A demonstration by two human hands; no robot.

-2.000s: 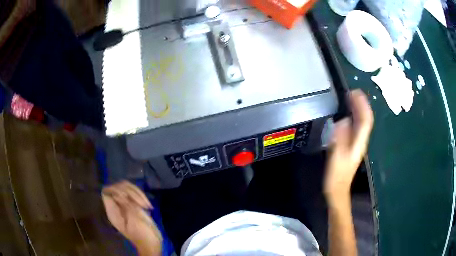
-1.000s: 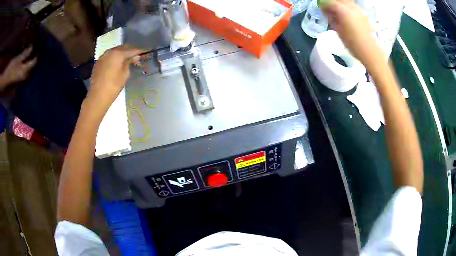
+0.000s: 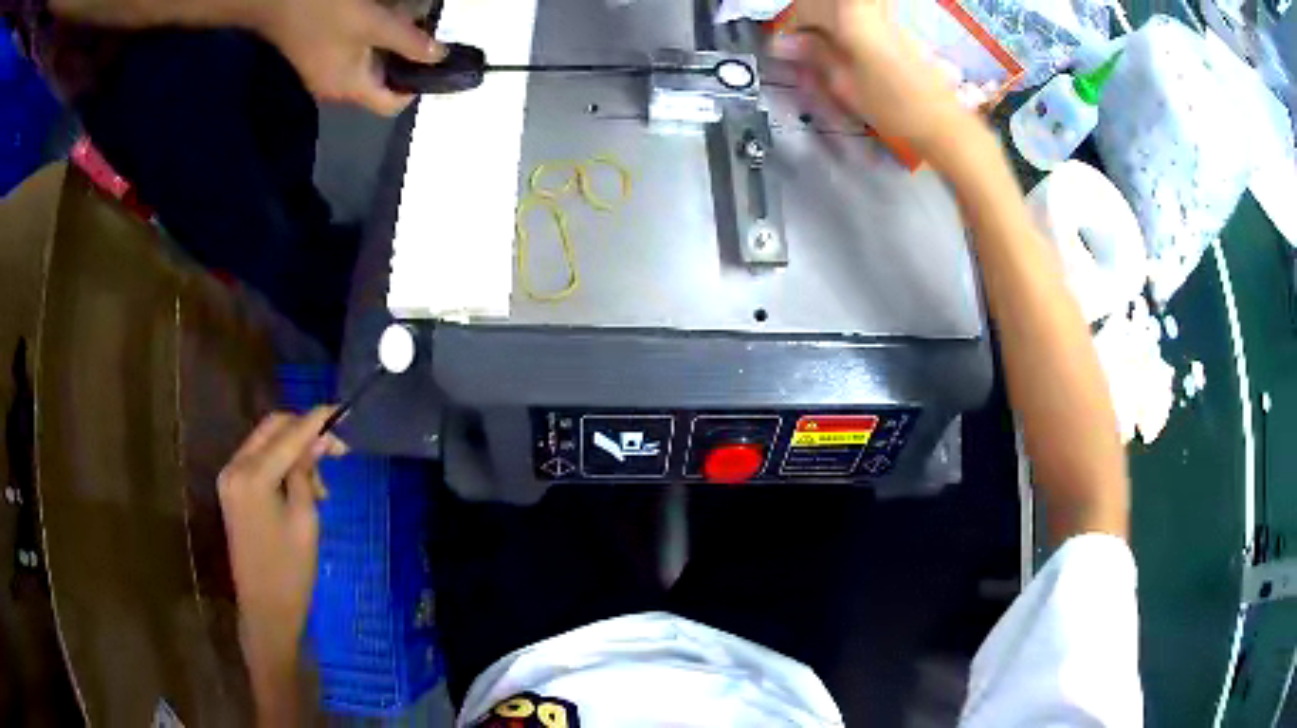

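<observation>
My left hand (image 3: 278, 484) holds a thin dark rod with a white round head (image 3: 397, 349), low at the left of the machine. Its grip end is hidden in the hand. A second rod (image 3: 555, 68) lies across the machine table, its black handle (image 3: 435, 68) in another person's hand. Its round pale head with a dark rim (image 3: 733, 74) lies at the clear fixture (image 3: 683, 103). My right hand (image 3: 854, 57) is blurred over the orange-red carton (image 3: 981, 50); whether it holds anything is unclear.
The slotted clamp bar (image 3: 751, 192) and yellow bands (image 3: 548, 249) are on the grey machine table (image 3: 640, 285). A white serrated strip (image 3: 462, 199) runs along its left. The green-tipped bottle (image 3: 1053, 121), tape roll (image 3: 1088, 235) and scraps (image 3: 1134, 373) are at right. A blue crate (image 3: 373, 569) is below left.
My left hand has moved from the table to the lower left, now with a rod. My right hand has left the green-tipped bottle for the carton. Another person's hand has come onto the black handle.
</observation>
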